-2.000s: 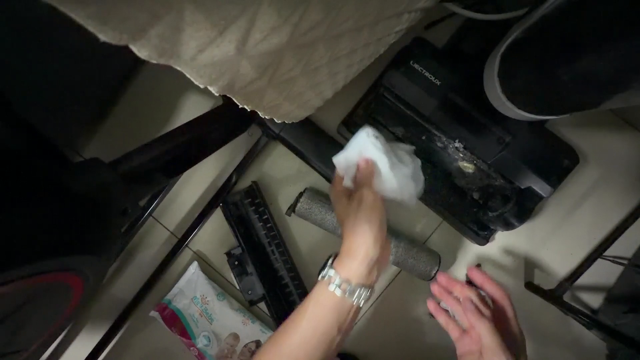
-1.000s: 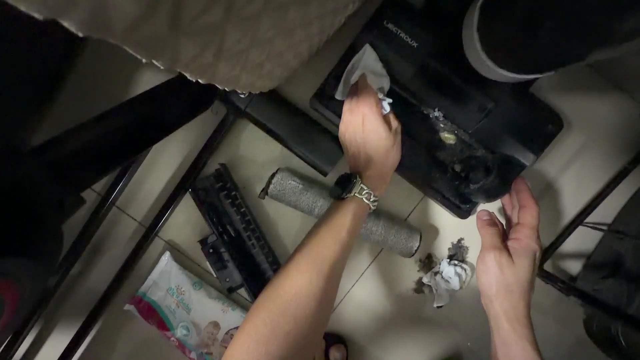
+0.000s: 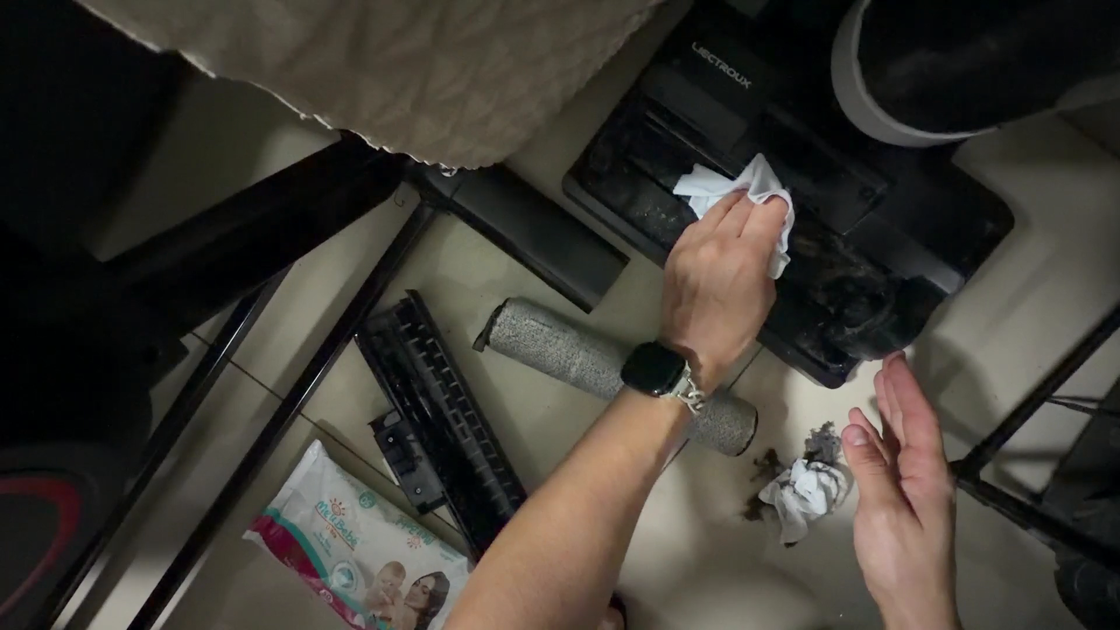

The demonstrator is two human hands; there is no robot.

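Note:
My left hand [image 3: 722, 271], with a watch on its wrist, presses a white wipe [image 3: 757, 188] against the open brush cavity of a black Liectroux floor cleaner head [image 3: 840, 210]. Dark grime shows in the cavity's right part. At the head's lower right corner is my right hand [image 3: 906, 472], fingertips at its edge, thumb apart, holding nothing. A grey roller brush [image 3: 560, 346] lies on the floor, partly behind my left wrist. Left of it rests a black slatted plastic cover [image 3: 446, 411]. A crumpled used wipe [image 3: 807, 499] lies with dark lint beside my right hand.
A pack of wet wipes [image 3: 350, 551] lies at lower left. Black metal legs [image 3: 297, 402] cross the left side, and another black frame [image 3: 1032, 516] stands at right. Quilted beige fabric [image 3: 394, 79] hangs at top. A black rectangular part [image 3: 542, 236] lies beside the cleaner head.
My left hand has moved the wipe rightward along the cavity since a second ago. The crumpled wipe, in view one second ago, still lies on the floor.

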